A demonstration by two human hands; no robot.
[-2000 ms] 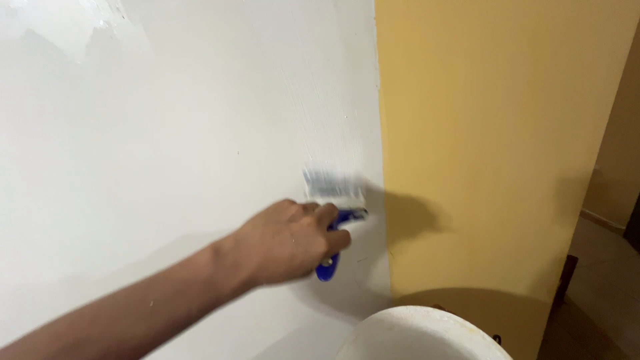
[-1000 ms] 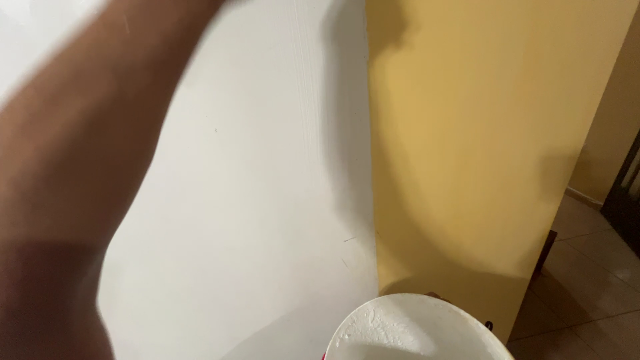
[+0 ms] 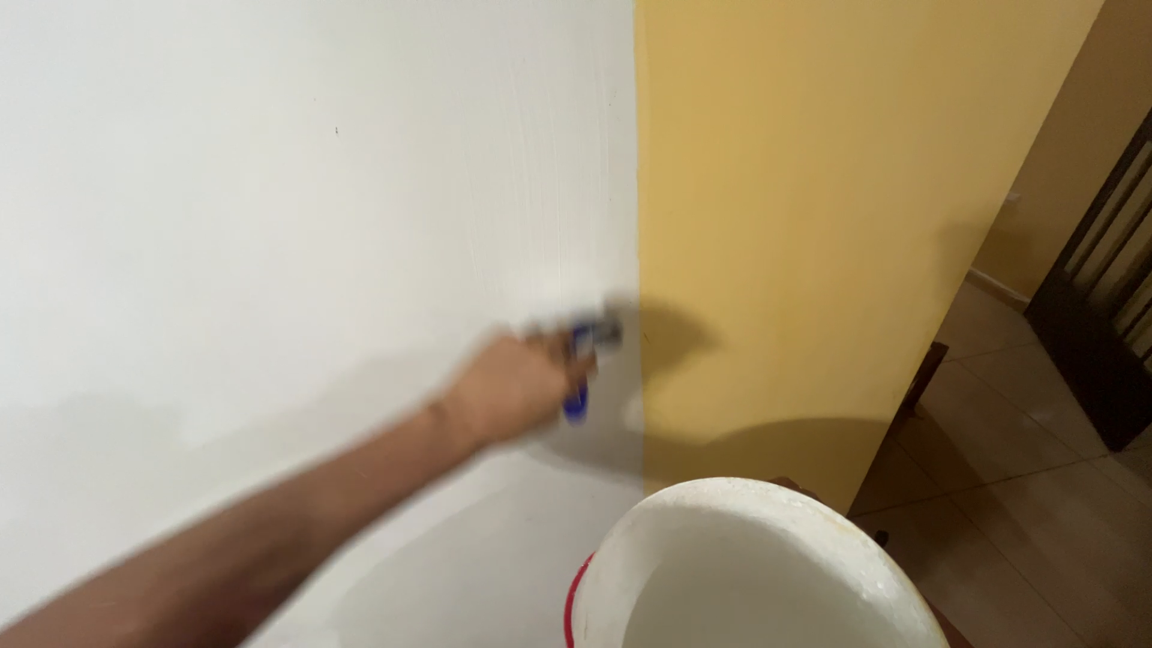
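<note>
My left hand [image 3: 517, 382] reaches in from the lower left, blurred, and is closed around the blue handle of a paintbrush [image 3: 576, 405]. The brush is at the white wall [image 3: 270, 225], just left of its straight border with a yellow wall section [image 3: 810, 225]. Its bristles are too blurred to make out. Below it is a white plastic bucket [image 3: 720, 499] with a red part at its left side; whitish contents show inside. My right hand [image 3: 794, 487] shows only in part behind the bucket's far rim, holding it; the rest is hidden.
Past the yellow section's slanted right edge lies a tiled floor [image 3: 1017, 423]. A dark barred gate [image 3: 1098, 297] stands at the far right. A dark object [image 3: 925, 373] pokes out beside the yellow edge. Shadows of the arm and bucket fall on both wall colours.
My left hand was low on the wall with the brush two seconds ago, then raised to the top edge of view, and is now back down near the colour border. The bucket remains below.
</note>
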